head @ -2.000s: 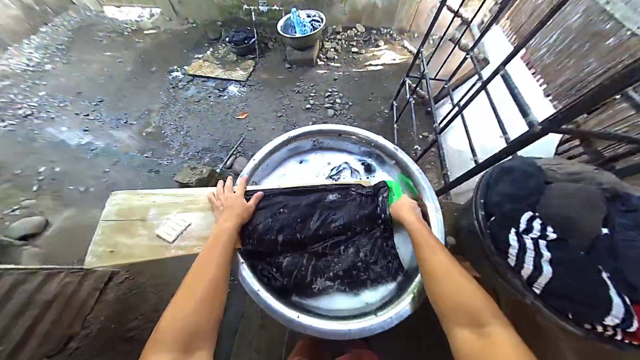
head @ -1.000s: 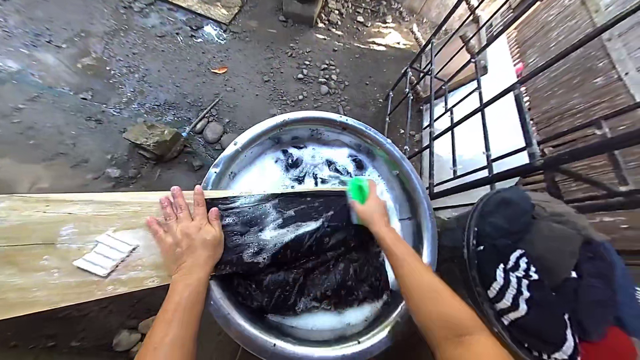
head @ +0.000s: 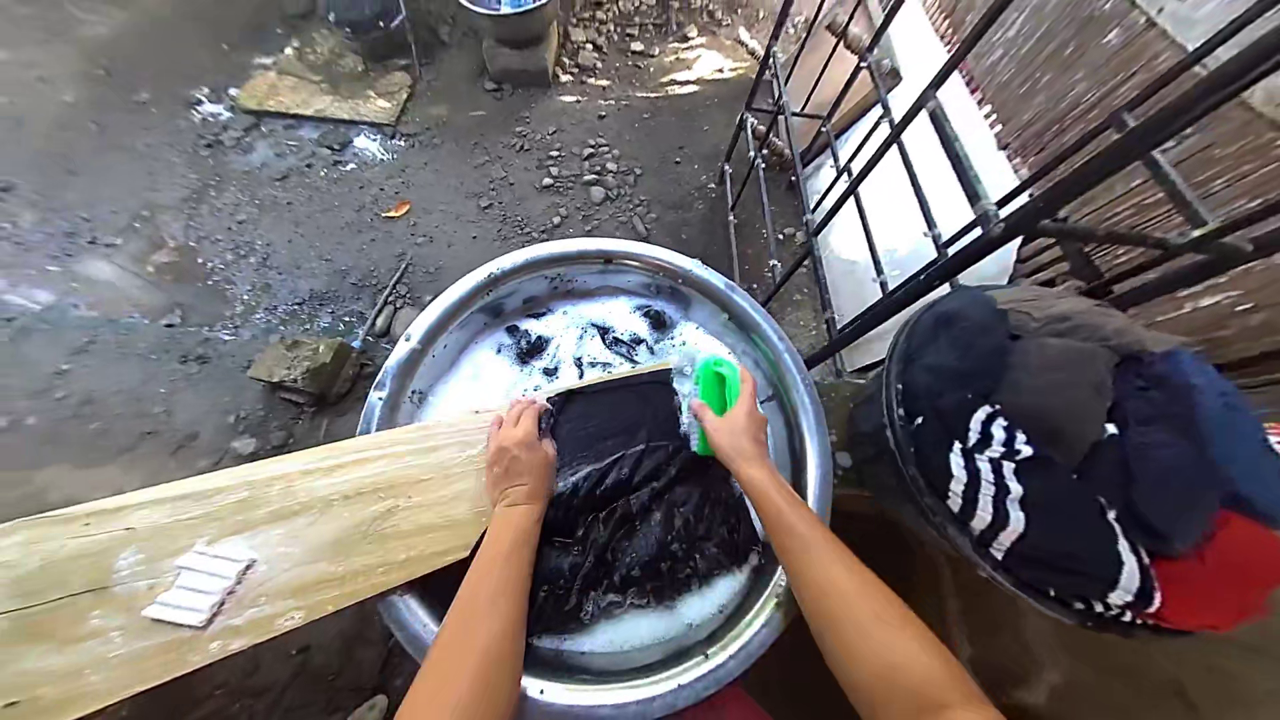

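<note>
A wet black garment lies over the end of a wooden board and hangs into a round metal basin of suds. My left hand rests at the garment's left edge on the board, its fingertips on or gripping the cloth; which of these I cannot tell. In my right hand is a green scrubbing brush, at the garment's upper right edge, with foam about its bristles. A ridged white bar, perhaps soap, lies on the board. Dark cloth shows through the suds beyond the board.
At the right stands a dark tub heaped with dark clothes and a red one. A black metal railing runs above it. Stones lie left of the basin. Farther off, another metal basin sits on a block.
My left hand has moved from the bare board to the garment's left edge. The green brush in my right hand has shifted to the garment's right edge. The view has shifted.
</note>
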